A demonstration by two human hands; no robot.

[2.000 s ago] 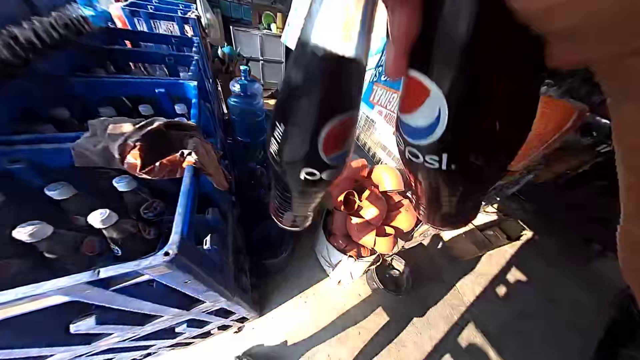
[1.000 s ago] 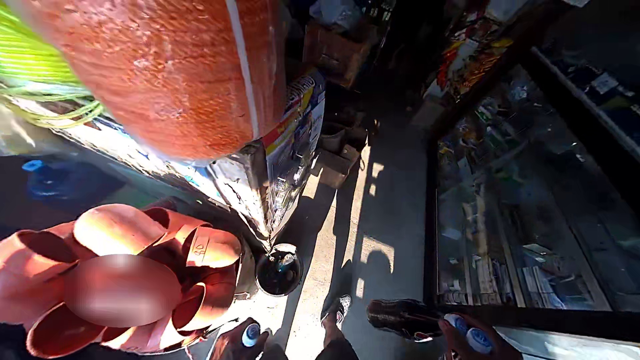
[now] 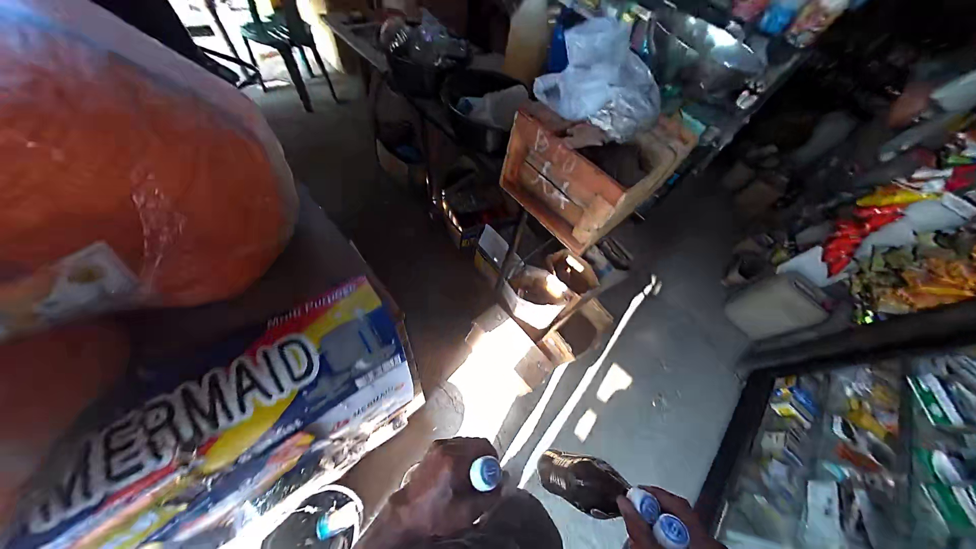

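At the bottom middle my left hand [image 3: 450, 480] is closed around the neck of a bottle with a blue cap [image 3: 486, 473]; the body below it is mostly hidden. My right hand [image 3: 667, 507], at the lower right, grips the necks of two dark soda bottles. One blue cap [image 3: 644, 505] sits beside another blue cap [image 3: 672, 531]. One bottle's dark body [image 3: 583, 482] hangs tilted to the left over the floor; the other's body is out of view.
A printed carton [image 3: 358, 351] and a large orange wrapped roll [image 3: 145, 175] stand close on the left. A glass display case [image 3: 846, 457] is at right. Ahead are a wooden crate [image 3: 560, 179] bearing a plastic bag [image 3: 602, 72], and small boxes [image 3: 576, 328]. A bucket [image 3: 320, 518] stands at bottom left.
The view has moved from the blue crates, past the clay-coloured pots, to the shop interior. The bottles, held up large before the camera two seconds ago, are now low in the view.
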